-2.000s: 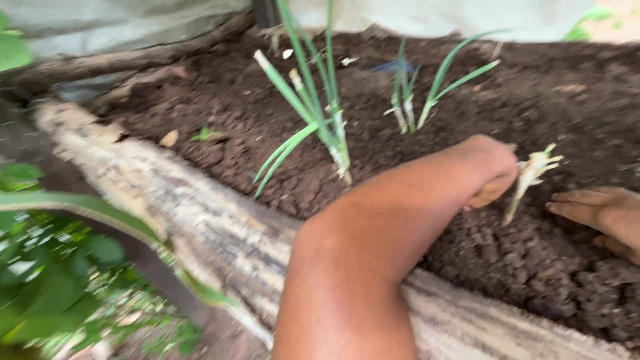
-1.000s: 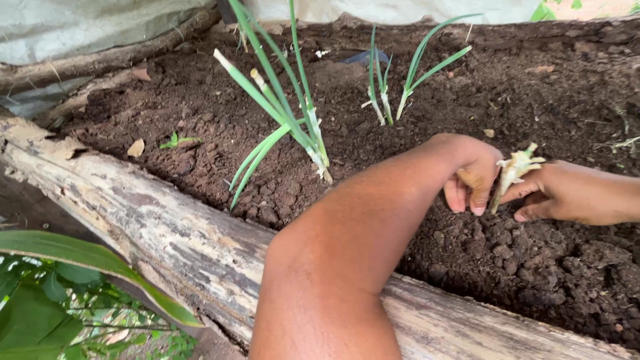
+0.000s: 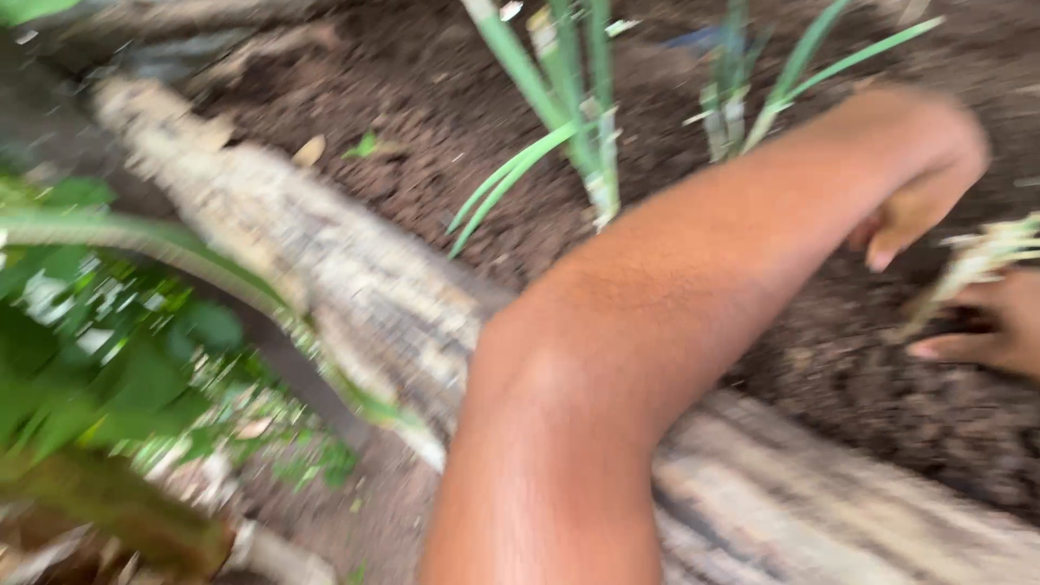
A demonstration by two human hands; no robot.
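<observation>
My left arm reaches across from the bottom. My left hand (image 3: pixel 922 195) hangs over the dark soil with its fingers bent down, up and left of a pale, trimmed plant stub (image 3: pixel 967 264); the inside of this hand is hidden. At the right edge, my right hand (image 3: pixel 1003 321) is low at the soil beside the stub, thumb and fingers apart, partly cut off by the frame. The stub leans to the right in front of it. A taller green onion plant (image 3: pixel 597 154) stands left of my forearm, and smaller green onion shoots (image 3: pixel 735 110) rise behind it. Motion blurs the view.
A weathered log (image 3: pixel 357 252) edges the soil bed (image 3: pixel 422 154) and passes under my left arm. Broad green leaves (image 3: pixel 97 349) and a long arching leaf (image 3: pixel 171 240) lie outside it. A dry leaf (image 3: pixel 309 151) and a small seedling (image 3: pixel 364 146) are on the soil.
My left hand, at the stub one second ago, is now apart from it, up and to the left. My right hand remains beside the stub. The view has shifted and blurred.
</observation>
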